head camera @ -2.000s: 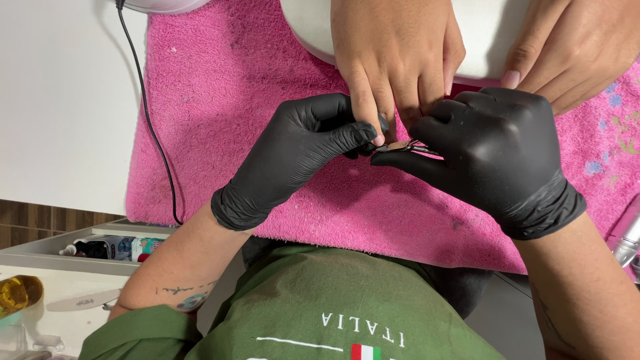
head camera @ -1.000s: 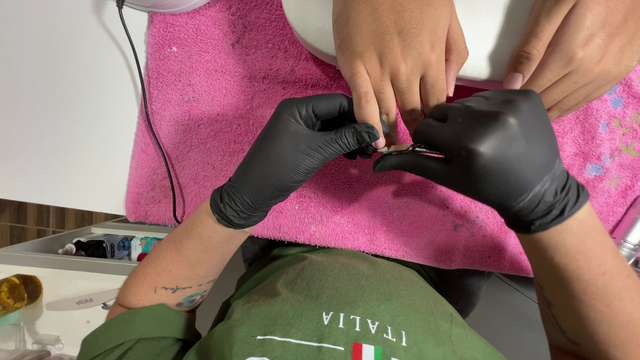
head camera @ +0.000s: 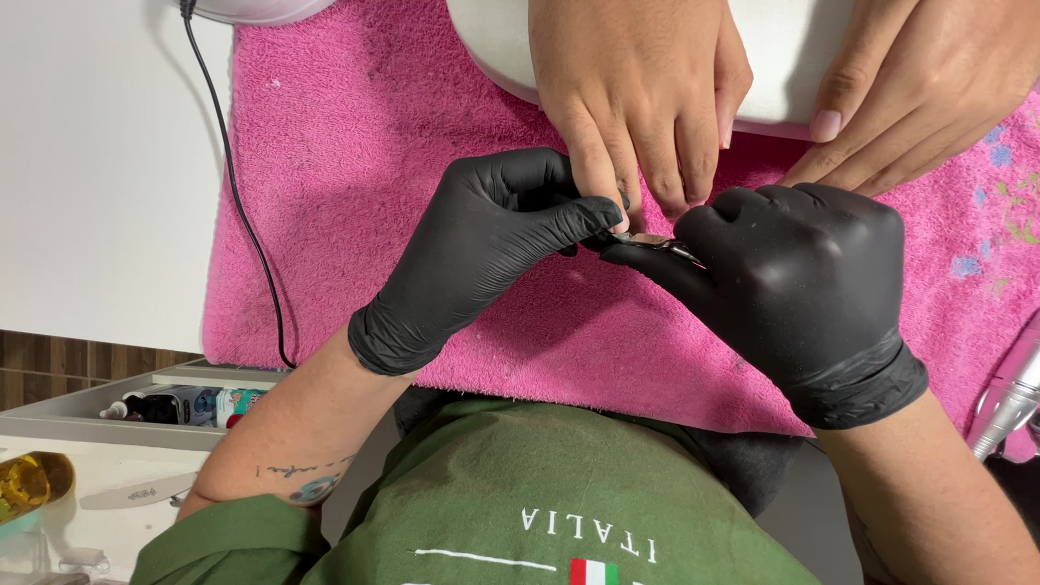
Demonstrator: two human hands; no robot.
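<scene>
Black gloves cover both my hands. My left hand pinches a fingertip of the other person's hand, its thumb beside the nail. In my right hand is a pair of metal nippers, mostly hidden in the curled fingers; their tip lies at that same fingertip. Whether the jaws are apart cannot be made out. The person's second hand rests at the upper right, apart from mine. A pink towel lies under the hands.
A white cushioned rest is beneath the person's hands. A black cable runs down the left. An open drawer holds small bottles. At lower left are an amber container and a nail file; a silver handpiece is at right.
My right hand has shifted and turned slightly around the nippers, which remain at the fingertip. My left hand keeps its hold in about the same place.
</scene>
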